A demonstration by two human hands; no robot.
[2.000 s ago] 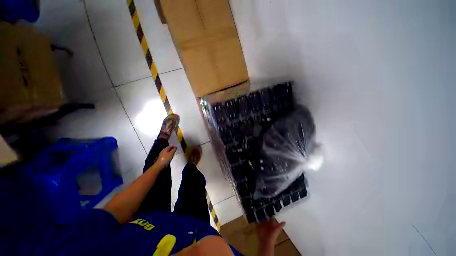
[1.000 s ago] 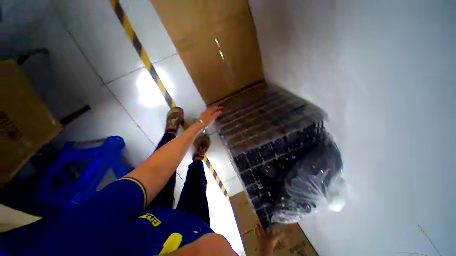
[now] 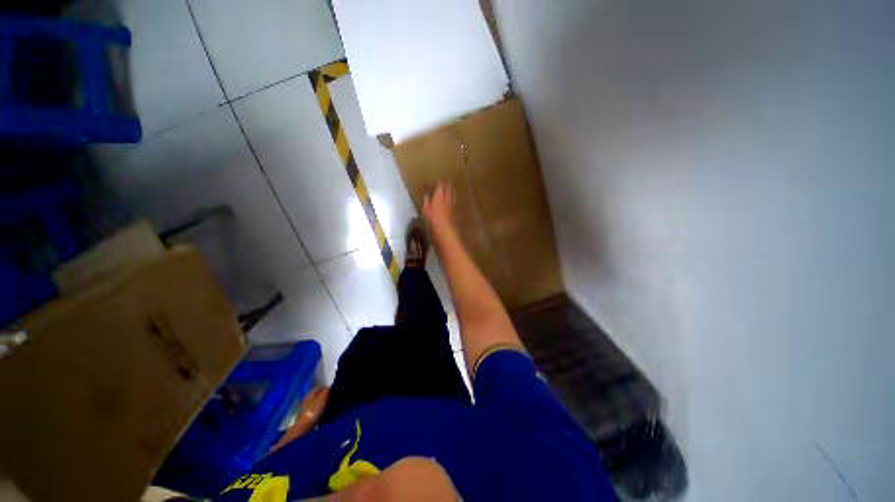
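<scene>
A closed brown cardboard carton (image 3: pixel 496 216) lies along the wall. My right hand (image 3: pixel 440 206) is over the carton's near edge, fingers somewhat apart and holding nothing; whether it touches the cardboard is unclear. My left hand (image 3: pixel 306 414) is low at my side, blurred and partly cut off by my body; its fingers are not clear. A blurred stack of dark ridged trays (image 3: pixel 589 368) stands below the carton in view, partly hidden by my right sleeve, with a shiny plastic bag (image 3: pixel 648 456) at its end.
A white flat box or board (image 3: pixel 422 64) adjoins the carton's far end. Black-and-yellow tape (image 3: pixel 351 169) runs along the tiled floor beside my foot. Left are an open brown carton (image 3: pixel 128 363), a blue stool (image 3: pixel 260 392) and a blue frame (image 3: pixel 64 78). The pale wall (image 3: pixel 746 216) is on the right.
The view has shifted along the wall, so the dark trays now sit lower. My right hand has left the trays' lower end and reaches over the carton; my left hand has drawn back.
</scene>
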